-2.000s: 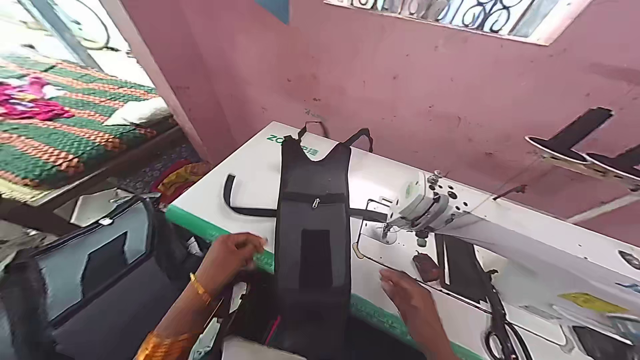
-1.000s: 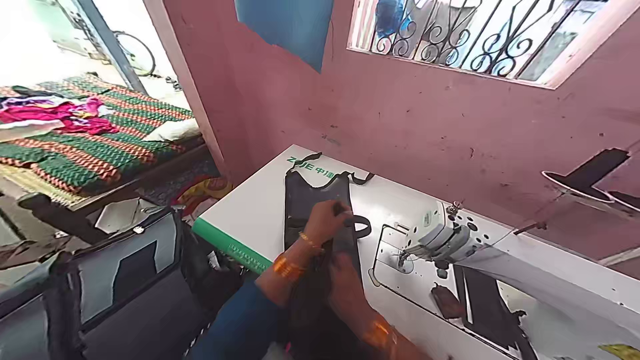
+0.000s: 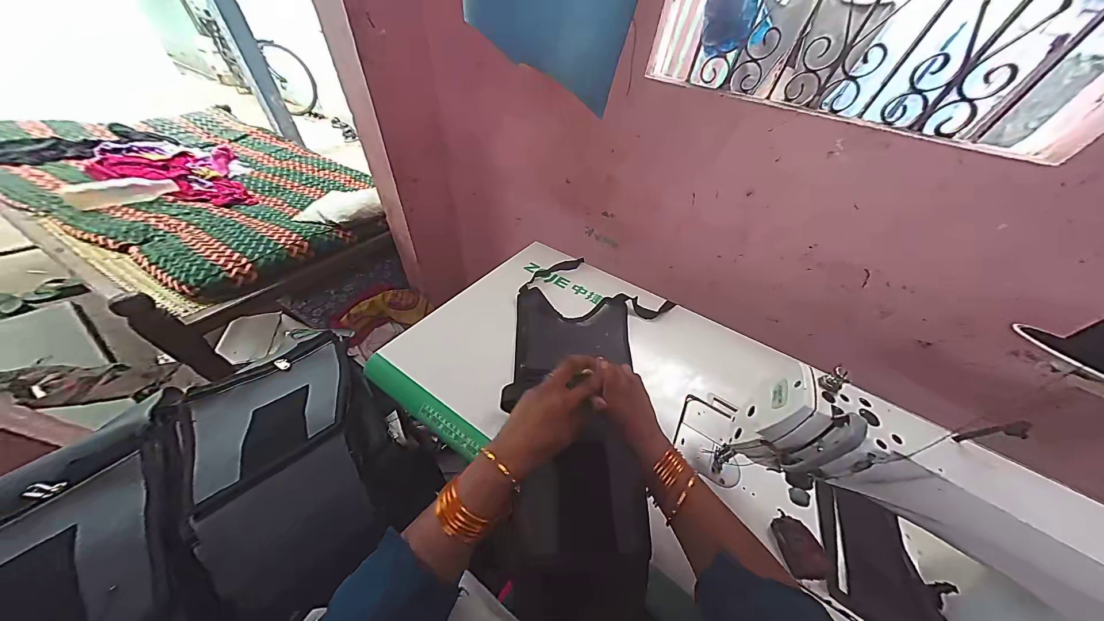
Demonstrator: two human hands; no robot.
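Note:
A black fabric piece with thin straps at its top corners (image 3: 573, 341) lies lengthwise on the white sewing machine table (image 3: 470, 349) and hangs toward me. Over its middle, my left hand (image 3: 552, 410) and my right hand (image 3: 623, 398) meet, fingers bent together. The black side strap (image 3: 515, 395) is partly under my left hand. What the fingertips pinch is hidden, perhaps the strap or a small fastener. Just right of my right hand is the head of the sewing machine (image 3: 776, 431), its needle area over the metal plate.
Black and grey padded pieces (image 3: 259, 448) are stacked at the left. Dark fabric strips (image 3: 875, 552) and a small dark red item (image 3: 800, 545) lie by the machine. Behind the table stands a pink wall (image 3: 733, 224); a bed with a striped mat (image 3: 224, 233) is beyond the doorway.
My hands were apart at either side of the black piece two seconds ago; now they are together over its middle. The side straps no longer lie spread out. The view has shifted.

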